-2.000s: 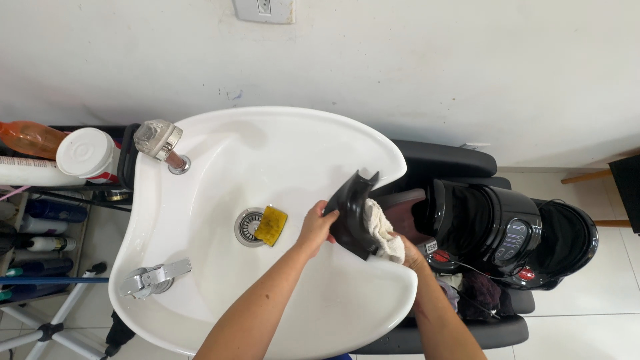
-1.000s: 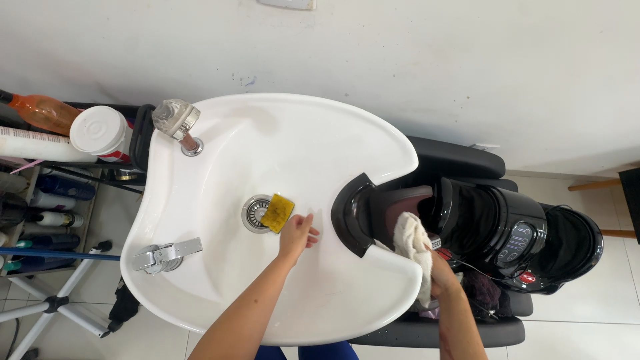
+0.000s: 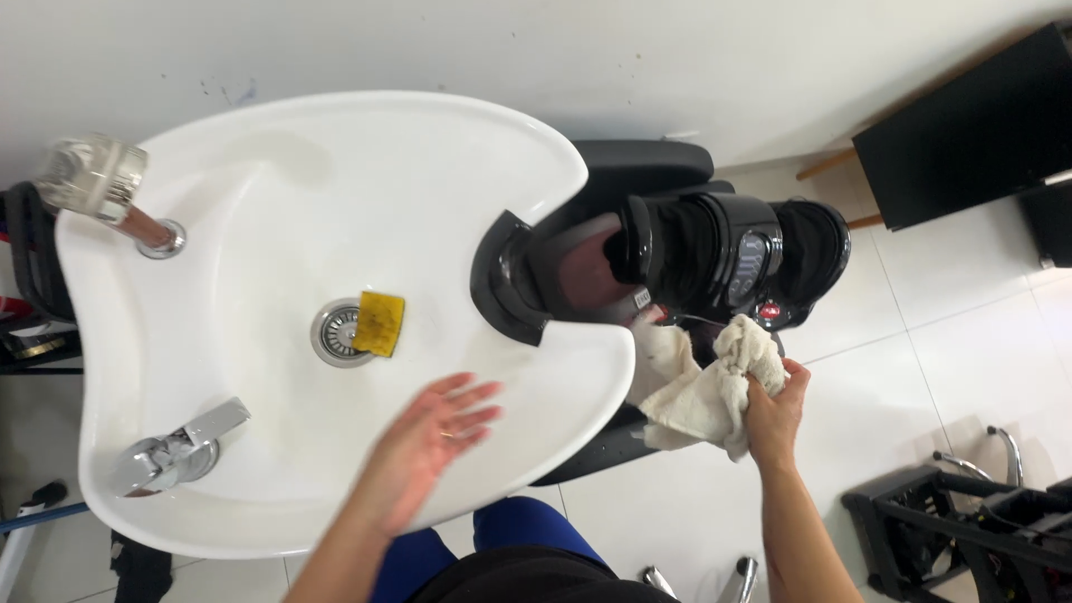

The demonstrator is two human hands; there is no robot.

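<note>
My left hand (image 3: 431, 435), blurred and empty with its fingers apart, hovers over the near side of the white shampoo basin (image 3: 352, 151). My right hand (image 3: 775, 410) grips a crumpled cream cloth (image 3: 703, 394) beside the basin's right tip, over the black chair. A black rubber neck rest (image 3: 509, 280) sits in the notch of the rim. The yellow sponge (image 3: 381, 324), darkly stained, lies partly over the metal drain strainer (image 3: 337, 332). At the basin's left are a chrome tap lever (image 3: 180, 444) and a shower head (image 3: 96, 180) wrapped in clear plastic.
Glossy black appliances (image 3: 712, 251) with red switches rest on the black chair (image 3: 653, 163) right of the basin. A black cabinet (image 3: 971, 126) on wooden legs stands at upper right. A black wheeled trolley (image 3: 938, 519) is at lower right. The wall runs along the basin's far side.
The neck rest, held in my left hand two seconds ago, now sits in the basin notch. My left hand has let it go. The cloth in my right hand has moved away from the neck rest.
</note>
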